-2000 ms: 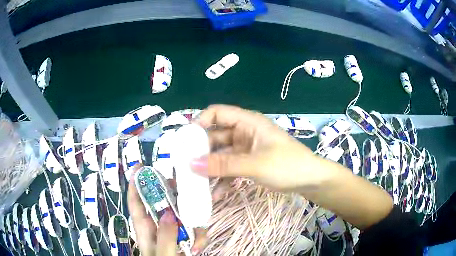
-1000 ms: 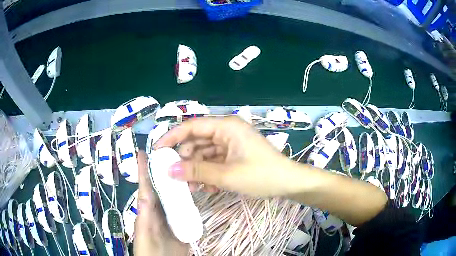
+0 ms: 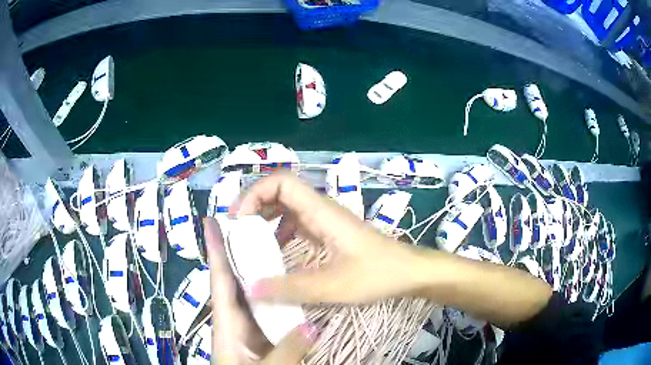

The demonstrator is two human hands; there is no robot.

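Observation:
A white housing (image 3: 260,274) lies tilted in my left hand (image 3: 232,310), at the lower middle. The left fingers run along its left side and the thumb tip shows at its lower end. My right hand (image 3: 321,249) lies over its right side, thumb on its face and fingers bent at its upper end. The upper end looks blurred and angular, so how the shells sit together cannot be told. No green board shows in it. The pale pink cord pile (image 3: 371,324) lies below and right of the hands.
White units with blue bands (image 3: 146,221) stand in rows left and right, cords hanging. More lie along the grey rail (image 3: 100,164). On the green belt (image 3: 214,93) are spaced units and a white cover (image 3: 387,87). A blue basket (image 3: 332,13) is beyond; a clear bag (image 3: 21,221) is left.
The white cover, first held beside the open shell, now lies over it, and the board is out of sight. My right thumb has moved down the housing. Belt items have shifted right.

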